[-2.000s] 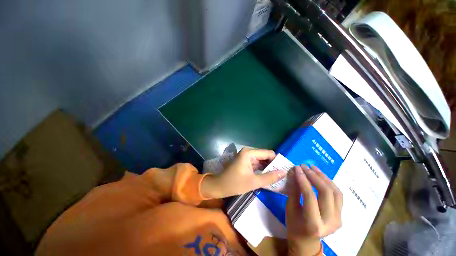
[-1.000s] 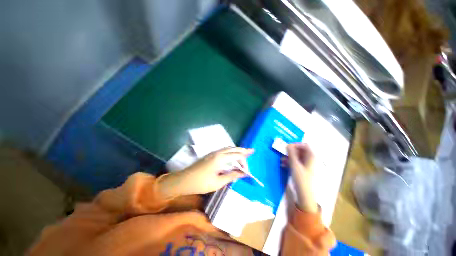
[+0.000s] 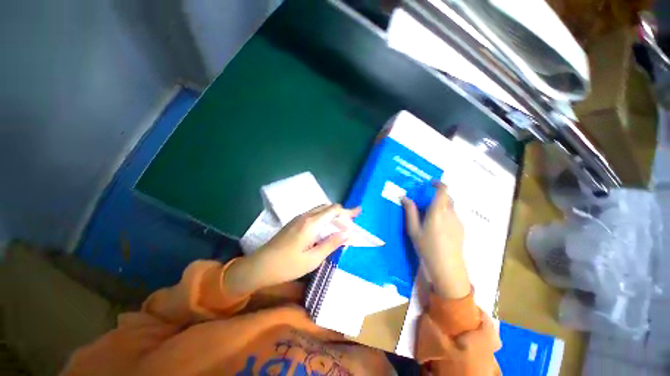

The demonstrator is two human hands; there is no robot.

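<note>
A stack of flat cartons lies in front of me, its blue panel (image 3: 378,261) facing up beside a white panel (image 3: 481,183). A small white sticker (image 3: 393,192) lies on the blue panel below the printed heading. My left hand (image 3: 297,246) holds a folded white label sheet (image 3: 294,197) between thumb and fingers; its pointed end lies over the blue panel and the rest hangs past the hand's far side. My right hand (image 3: 435,239) rests on the blue panel beside the sticker, thumb and fingers apart, with nothing visible in it.
The dark green tabletop (image 3: 257,125) has a raised edge. A metal bar (image 3: 514,81) and a thick white roll (image 3: 551,44) are at the far side. Clear plastic bags (image 3: 602,257) lie on the tan surface at right. Another blue carton panel (image 3: 523,352) shows at lower right.
The small sticker, earlier at my right fingertips, now lies on the blue panel. My right hand has opened beside it. The label sheet stays in my left hand; the view has shifted.
</note>
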